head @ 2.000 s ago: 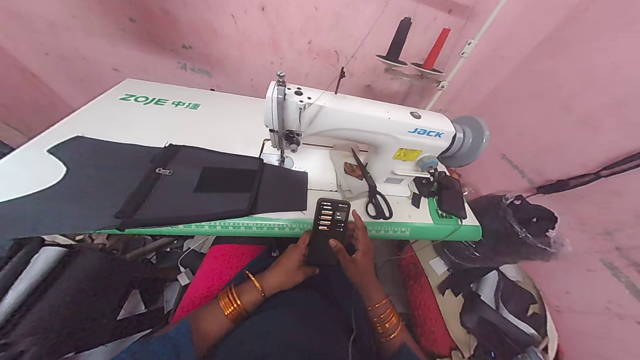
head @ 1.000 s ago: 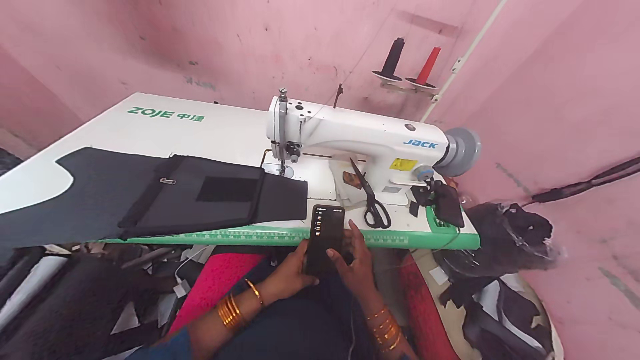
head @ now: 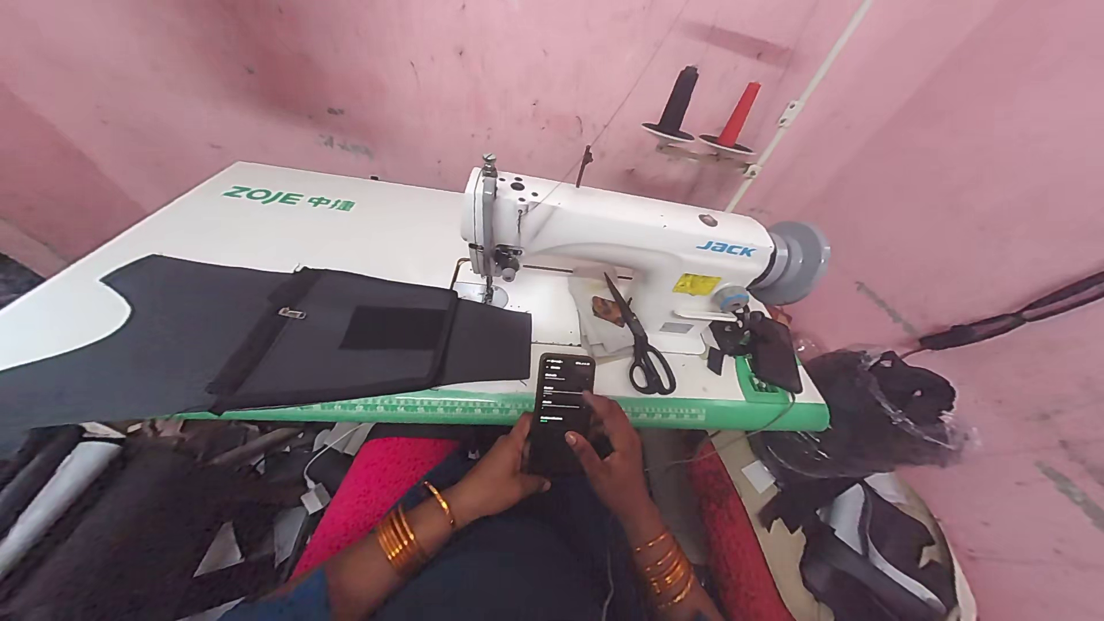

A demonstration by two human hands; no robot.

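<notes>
A smartphone (head: 561, 418) with a dark screen menu is held upright over my lap, at the front edge of the sewing table. My left hand (head: 504, 474) grips its left side and lower part. On its right side, my right hand (head: 611, 453) has the index finger at the screen and the thumb near the lower screen; whether it also grips the phone is unclear. Just beyond the phone, a dark fabric piece (head: 345, 336) with a zipper lies flat, its right end beside the needle area of the white sewing machine (head: 621, 224). Black-handled scissors (head: 651, 366) lie right of the phone.
The sewing table (head: 414, 211) has a green front edge with a ruler scale. Black (head: 680, 99) and red (head: 739, 116) thread cones stand on a wall holder. A dark pouch-like thing (head: 774, 352) lies at the table's right end. Fabric scraps (head: 871, 552) and a plastic-wrapped bundle (head: 880, 405) are at lower right.
The phone's screen has changed from a list with light items to a mostly dark page, then a dark menu. My right index finger has moved onto the screen's right side.
</notes>
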